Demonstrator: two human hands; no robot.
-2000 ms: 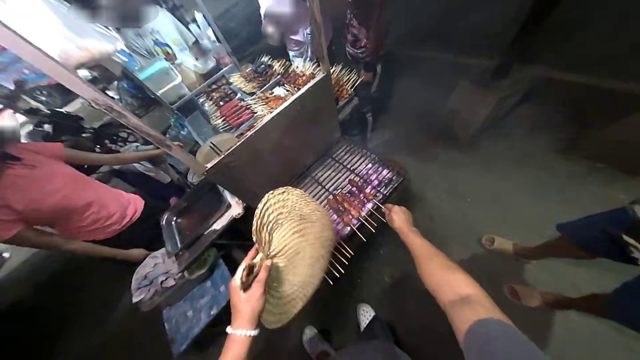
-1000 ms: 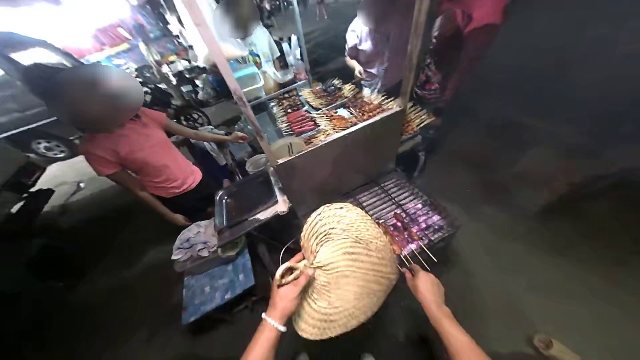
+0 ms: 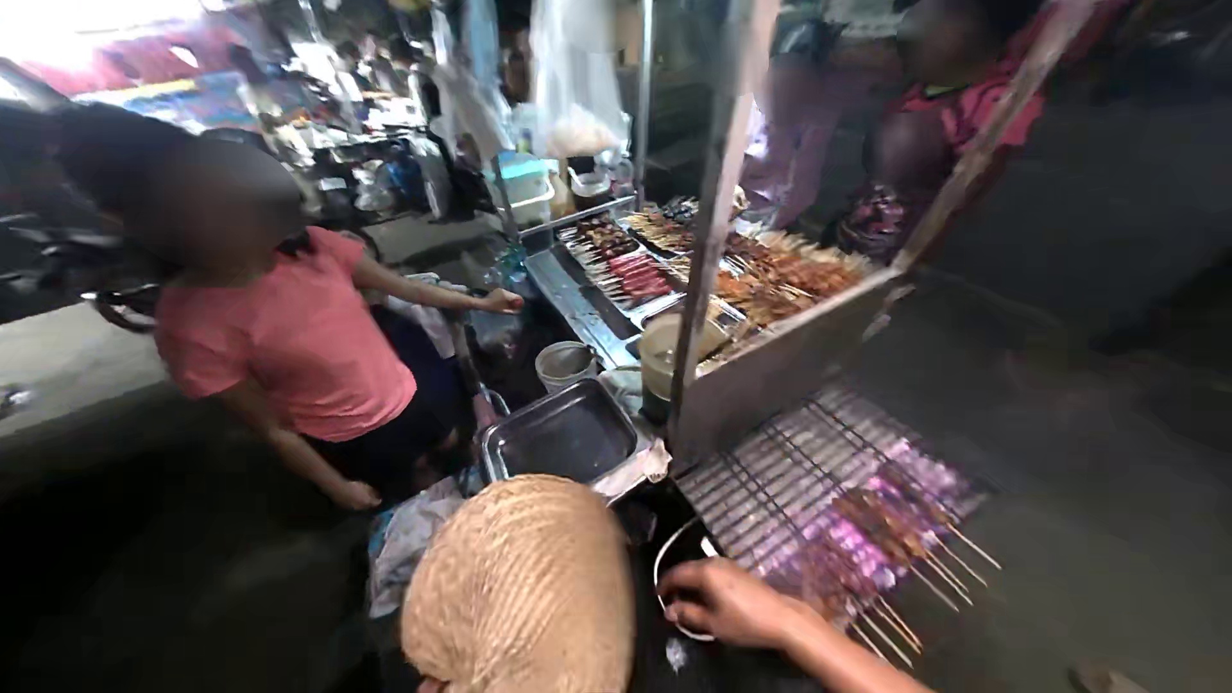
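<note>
A woven palm-leaf hand fan stands at the bottom centre of the head view. Of my left hand only a sliver shows at the bottom edge, against the fan's base. My right hand is left of the skewers, over the near side of the grill, beside a thin white loop; its fingers are curled and blurred, so whether it grips anything is unclear. Meat skewers lie on the wire grill grate above glowing coals, their sticks pointing toward the lower right.
A metal tray sits left of the grill, near a white bucket. Behind the metal panel, the cart holds many skewers. A person in a pink shirt stands at left; other people are behind the cart. Posts rise from the cart.
My right hand has left the skewer sticks and moved left, to beside the grill's near corner. The fan has moved away from the grill. The view has swung toward the cart and left.
</note>
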